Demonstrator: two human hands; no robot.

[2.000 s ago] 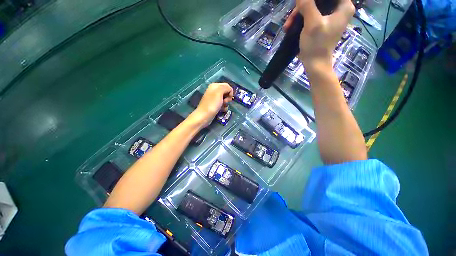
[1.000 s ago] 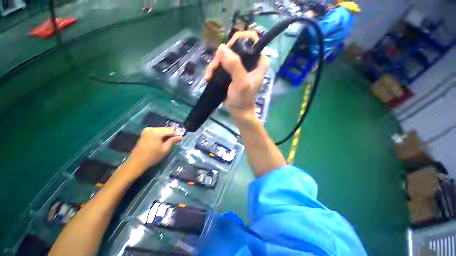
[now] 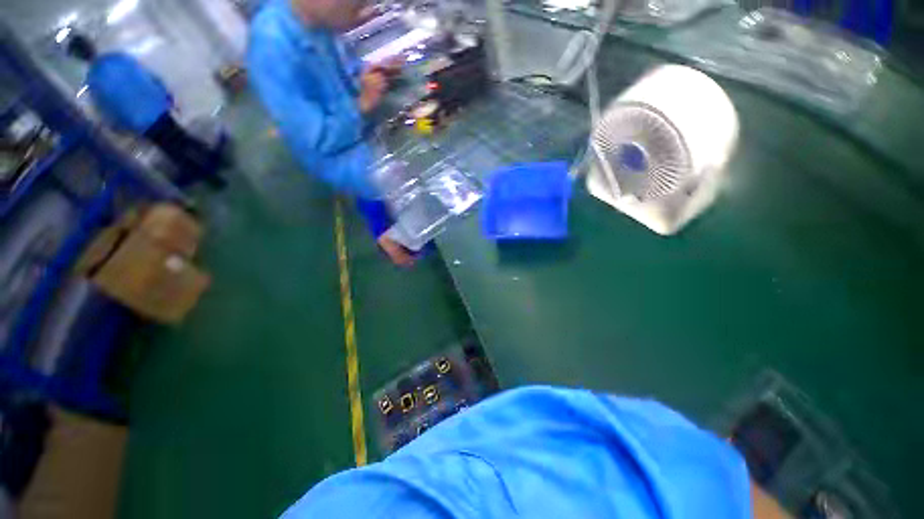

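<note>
Neither of my hands shows. My blue sleeve (image 3: pixel 567 456) fills the bottom middle, and a small piece of bare arm (image 3: pixel 772 503) shows at its right edge, cut off by the frame. A clear blister tray (image 3: pixel 811 431) is partly in view at the lower right, blurred, with a dark handheld terminal (image 3: pixel 767 438) in a pocket. Another tray with dark parts with yellow frames (image 3: pixel 431 395) lies at the bench edge, left of my sleeve. The screwdriver is not in view.
A white fan (image 3: pixel 699 122) and a blue bin (image 3: pixel 527 203) stand on the green bench. Beyond, a person in a blue smock (image 3: pixel 304 101) has a hand near clear trays (image 3: pixel 436 208). Another person (image 3: pixel 127 91) is at far left. Cardboard boxes (image 3: pixel 152 264) and a yellow floor line (image 3: pixel 348 324) lie left.
The view has swung far to the left along the bench. Both hands and the screwdriver have left the picture, and the fan, bin and another worker have come into it.
</note>
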